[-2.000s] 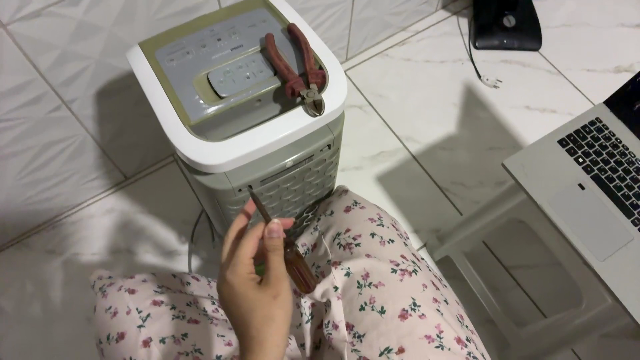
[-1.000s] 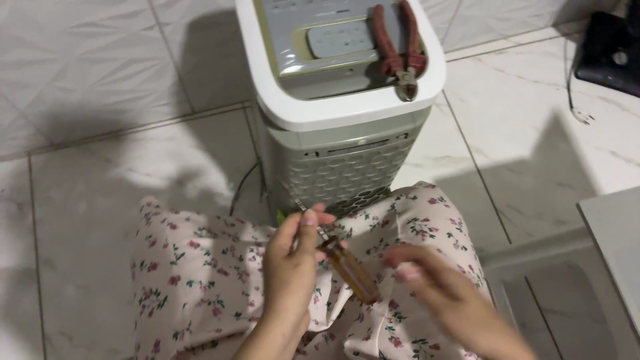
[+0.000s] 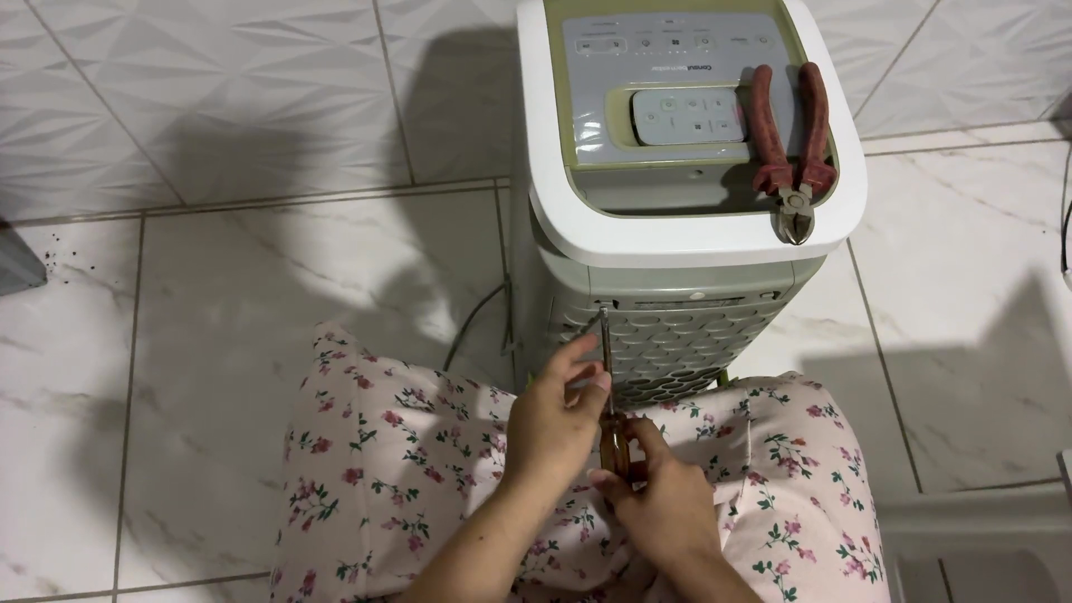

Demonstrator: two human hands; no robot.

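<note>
A screwdriver (image 3: 615, 444) with an amber handle points up at the upper left slot of the grey perforated rear panel (image 3: 670, 343) of an air cooler (image 3: 695, 243). My right hand (image 3: 666, 498) grips its handle. Beside the shaft, my left hand (image 3: 557, 414) has its thumb and fingers close around the metal; whether they press on it is hard to tell. The tip is at the slot; how deep it sits cannot be seen. Red-handled diagonal cutting pliers (image 3: 791, 159) lie on the cooler's top, jaws over the white rim. A remote control (image 3: 688, 115) rests in the top recess.
My legs in floral fabric (image 3: 402, 494) lie close to the cooler's panel. A dark cable (image 3: 476, 322) runs on the tiled floor left of the cooler. A grey object (image 3: 18, 264) stands at the far left, near dark crumbs. A textured tiled wall (image 3: 276, 92) rises behind.
My right hand has come in and taken hold of the screwdriver's handle. The screwdriver has swung more upright, its tip now at the panel's slot. The view has shifted.
</note>
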